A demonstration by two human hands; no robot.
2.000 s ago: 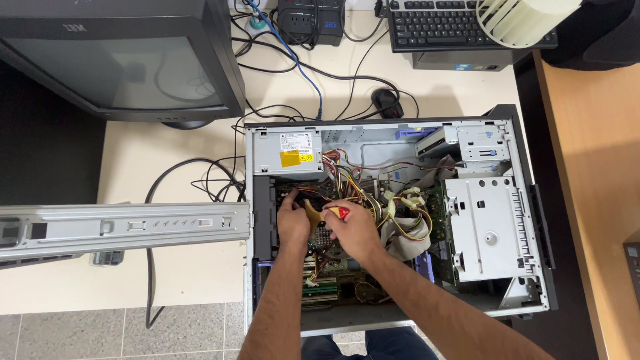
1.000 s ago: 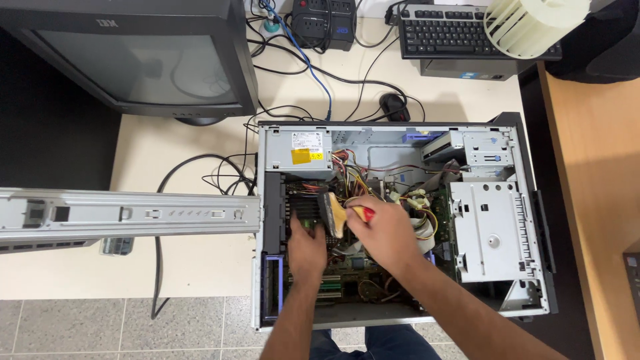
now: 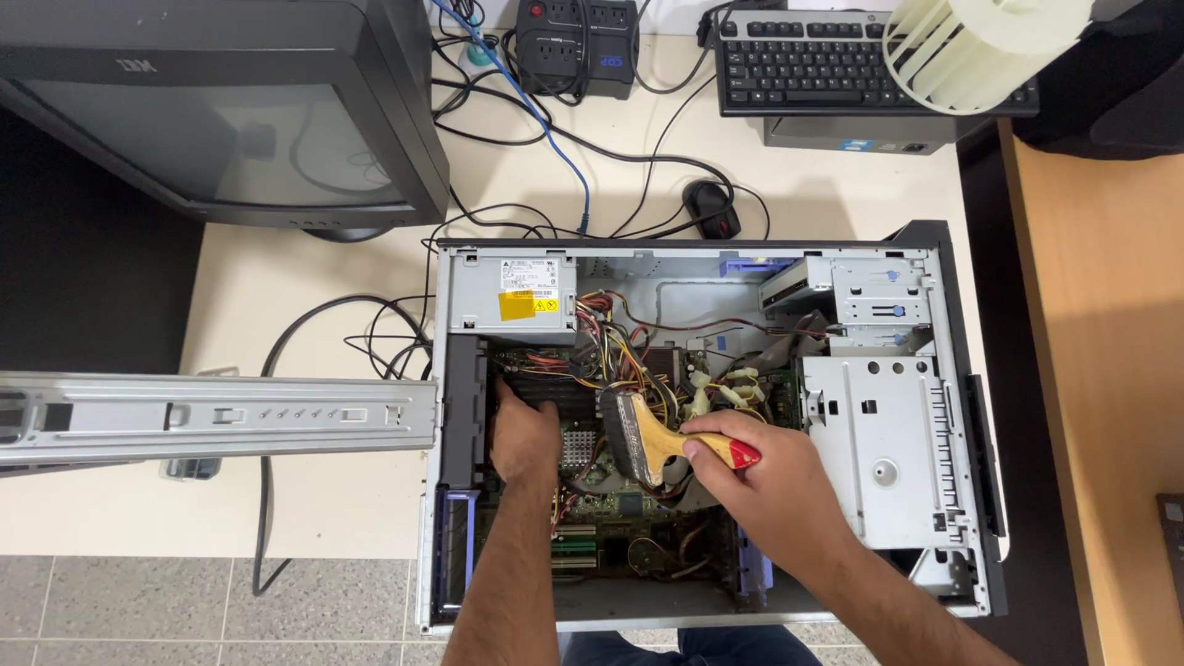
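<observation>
An opened desktop computer case lies on its side. My right hand grips the wooden, red-tipped handle of a flat paintbrush; its dark bristles are over the wire bundle and motherboard. My left hand reaches inside at the left, by dark memory slots or modules, its fingertips partly hidden; whether it grips anything cannot be told. A silver chipset heatsink sits just right of that hand. The power supply is above the left hand, and the metal drive cage is right of the right hand.
A hinged metal frame juts left from the case. Behind stand a CRT monitor, a power unit with outlets, a mouse, a keyboard and a pale plastic fan wheel. Black cables trail over the table.
The brush was low between both hands two seconds ago; it now shows raised, to the right of my left hand. My left hand has moved up and left from the heatsink area.
</observation>
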